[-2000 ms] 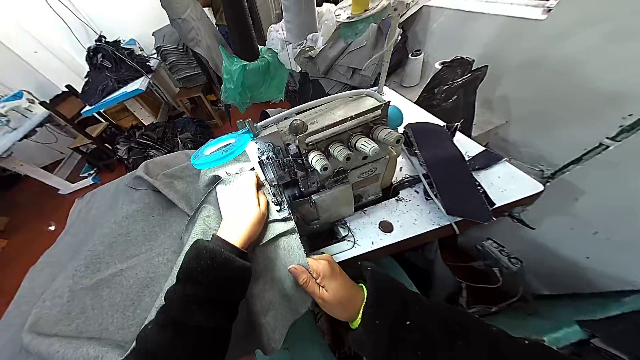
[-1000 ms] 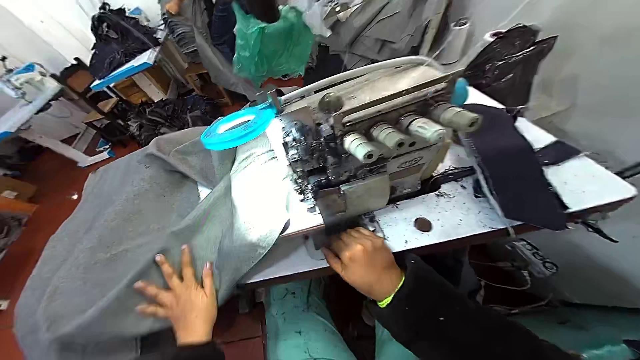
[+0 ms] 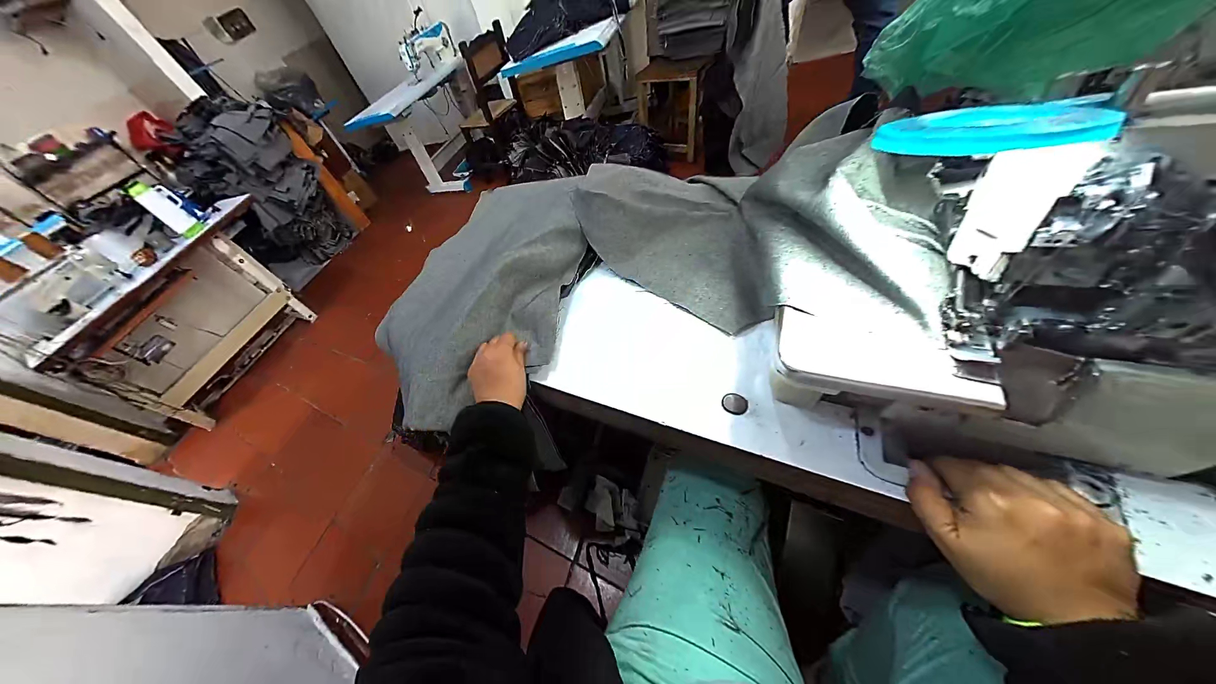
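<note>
My left hand [image 3: 499, 370] is closed on the edge of a large grey fabric piece [image 3: 465, 275] at the left end of the white sewing table [image 3: 655, 361]. The fabric runs back across the table to the serger sewing machine [image 3: 1073, 247] on the right. My right hand [image 3: 1026, 537] rests at the table's front edge, just below the machine, with its fingers curled near a dark piece of cloth; whether it grips the cloth is not clear. A bright blue plastic ring [image 3: 997, 129] sits at the machine's upper left.
A green plastic bag [image 3: 1026, 43] hangs behind the machine. Across the red tiled floor stand another sewing table [image 3: 123, 275], a heap of grey cut cloth [image 3: 247, 171], a wooden chair [image 3: 489, 81] and a wooden stool [image 3: 670, 104]. A pale panel [image 3: 171, 646] is at lower left.
The view has swung left. My left hand, open and spread over the fabric a second ago, now holds the cloth's edge. My right hand has stayed near the machine's front.
</note>
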